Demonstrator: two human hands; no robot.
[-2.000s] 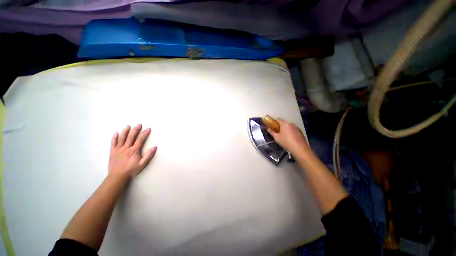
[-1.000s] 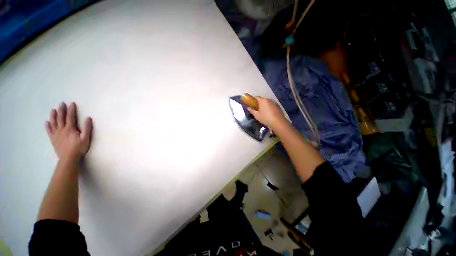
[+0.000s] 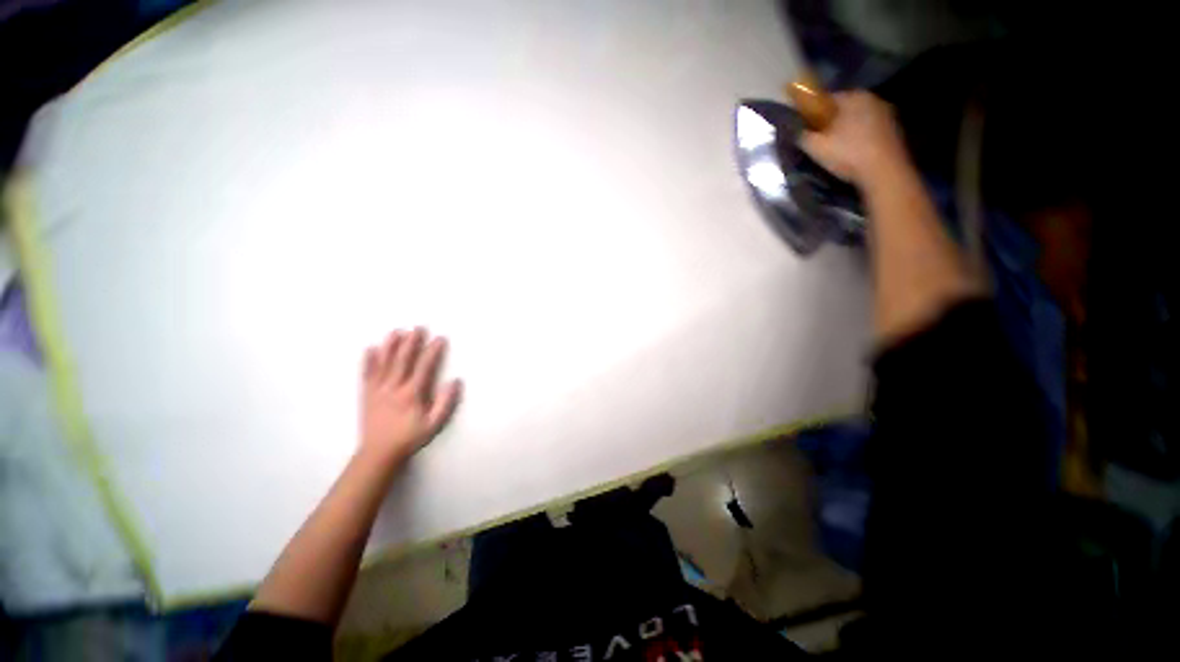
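Note:
A large pale cloth (image 3: 582, 298) lies flat over the pressing table, with the yellow table cover (image 3: 78, 414) showing along its left and near edges. My right hand (image 3: 854, 140) is closed around the wooden-tan handle of the steam iron (image 3: 774, 175). The iron's shiny metal body is on the cloth near its right edge, pointed end away from me. My left hand (image 3: 409, 395) rests palm down on the cloth near the front edge, fingers slightly apart, holding nothing. The iron's underside is hidden.
A whitish cover cloth (image 3: 58, 517) lies on the adjoining surface at left, with a purple scrap (image 3: 18, 321) beside the yellow border. Dark blue cloth (image 3: 835, 485) hangs at right. Scraps lie on the tiled floor (image 3: 764, 511) below the near edge. The far right is dark.
The view has swung back left. The iron, still in my right hand, is farther from the near edge than one second ago. My left hand is now closer to the near edge.

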